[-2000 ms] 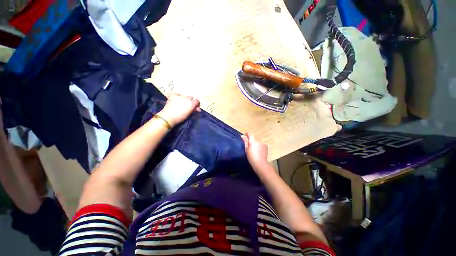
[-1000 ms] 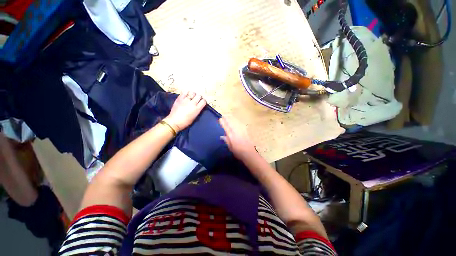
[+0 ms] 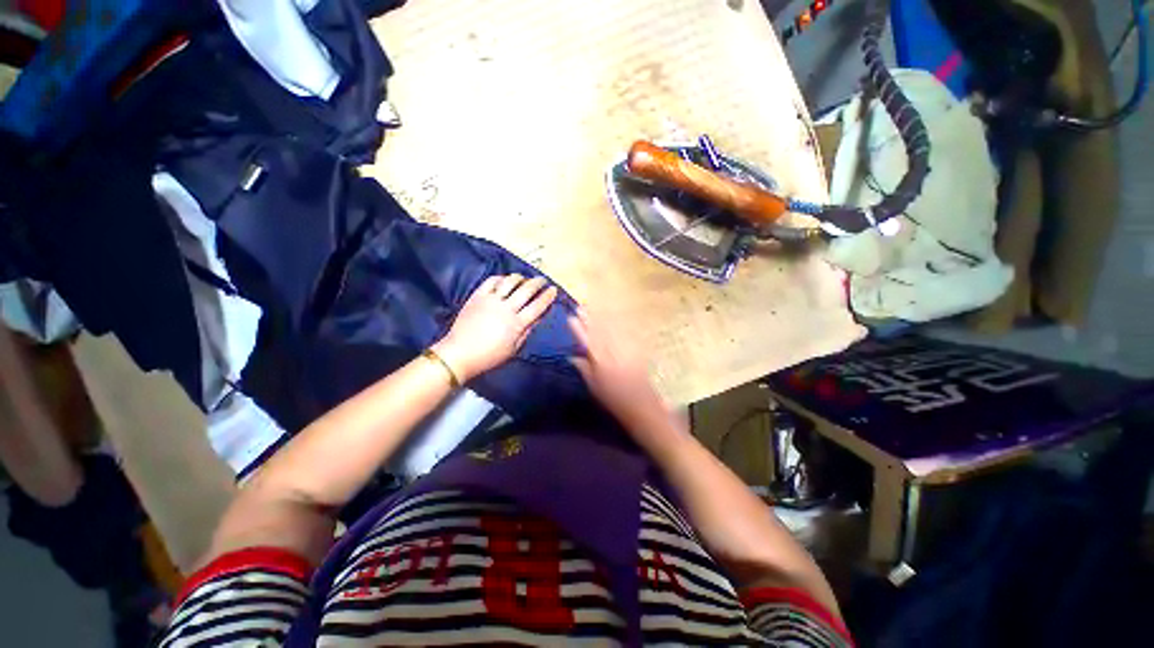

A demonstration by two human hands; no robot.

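Observation:
The navy garment (image 3: 380, 285) lies across the left and near part of the cream-covered table, with white panels (image 3: 228, 310) showing. My left hand (image 3: 497, 327) lies flat on the cloth near its right end, fingers spread a little. My right hand (image 3: 608, 367) is at the cloth's right edge, somewhat blurred; whether it pinches the cloth cannot be told. The steam iron (image 3: 696, 209), with an orange-brown wooden handle, stands on the table beyond my hands, untouched. A tiny pale label (image 3: 252, 177) shows on the garment.
The black wrapped hose (image 3: 914, 152) curves from the iron over an off-white pad (image 3: 943, 209) at the table's right. A dark printed board (image 3: 936, 399) stands at lower right. A blue patterned item (image 3: 82, 70) is at upper left. Another person's arm (image 3: 36, 424) shows at the left edge.
My right hand has let go of the cloth's right corner and come left beside my left hand. My left hand has slid right and nearer me. The cloth's near end is more bunched.

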